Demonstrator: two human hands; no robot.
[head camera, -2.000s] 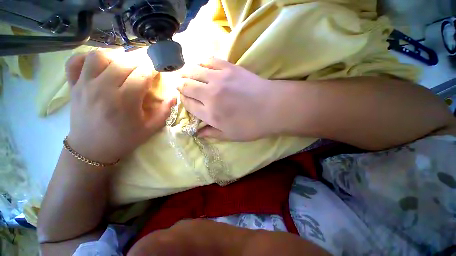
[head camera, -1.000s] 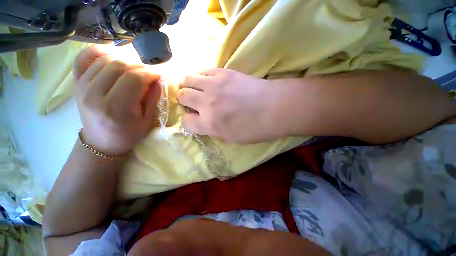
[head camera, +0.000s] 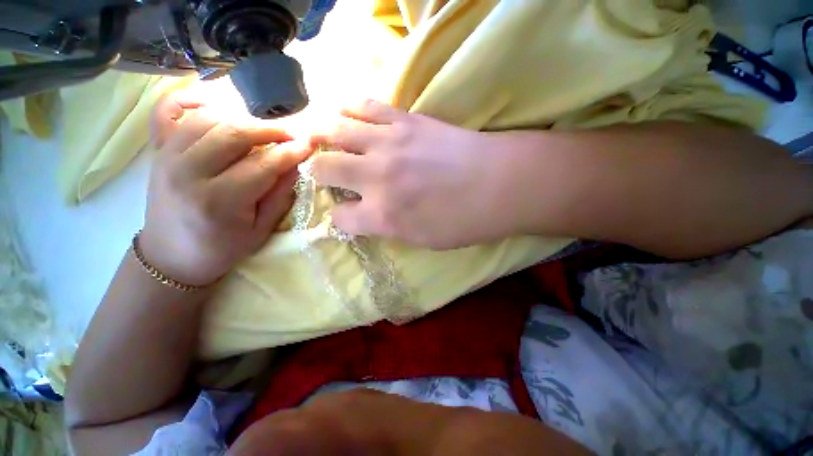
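Note:
Pale yellow fabric lies in folds under both hands. Cream lace trim runs along it towards the front edge, and a strip of it shows between the hands. My left hand has its fingertips pinched at the lace and cloth below the dark knob. My right hand rests on the cloth with bent fingers, the lace passing under its fingertips. The fingertips of both hands nearly meet in the lamp's glare. The needle area is hidden by the glare and the knob.
The grey machine head spans the top left. Gathered yellow cloth lies at the upper right beside dark blue snips. A fluffy cream heap is at the left edge. A red apron is below the work.
My left fingers have opened from a closed curl and reached towards the right fingertips at the lace. The right hand has stayed near the same place. The view has shifted slightly.

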